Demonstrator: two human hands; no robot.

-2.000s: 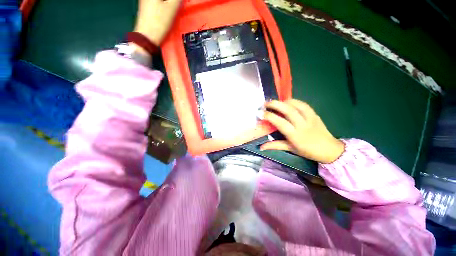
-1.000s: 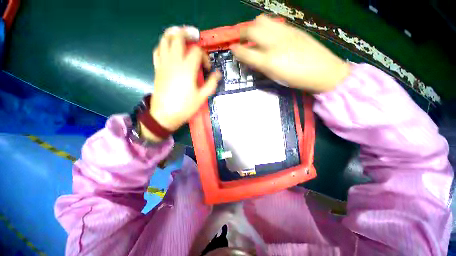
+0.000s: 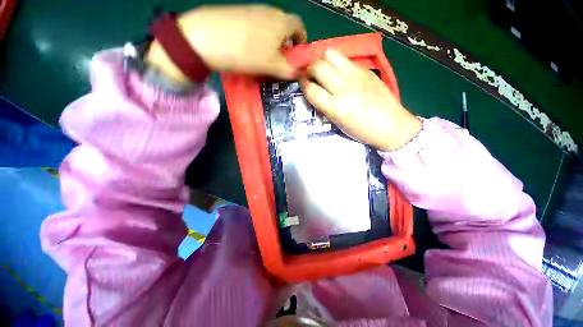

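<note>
The opened tablet unit (image 3: pixel 380 211) lies in the orange-red foam holder (image 3: pixel 252 185), with its silver-white battery (image 3: pixel 326 185) facing up. The mainboard (image 3: pixel 300 115) is at the far end, partly covered by my hands. My left hand (image 3: pixel 240 41) reaches over the holder's far left corner, blurred, with its fingertips beside the far edge. My right hand (image 3: pixel 358 102) lies over the mainboard's right part, its fingers bent at the holder's far edge, near my left fingertips. Whether either hand holds a small part cannot be seen. A small green piece (image 3: pixel 284 220) shows at the battery's lower left.
The glossy dark green bench (image 3: pixel 505 159) carries the holder. A slim black tool (image 3: pixel 465 112) lies on it at the right. A worn, paint-chipped edge (image 3: pixel 441 51) runs across the upper right. A clear-grey stack (image 3: pixel 562 274) stands at the far right. Another orange piece (image 3: pixel 5 16) shows upper left.
Since one second ago, my left hand has moved up and turned across the far edge, and my right hand has moved down over the mainboard. The holder sits slightly lower in view.
</note>
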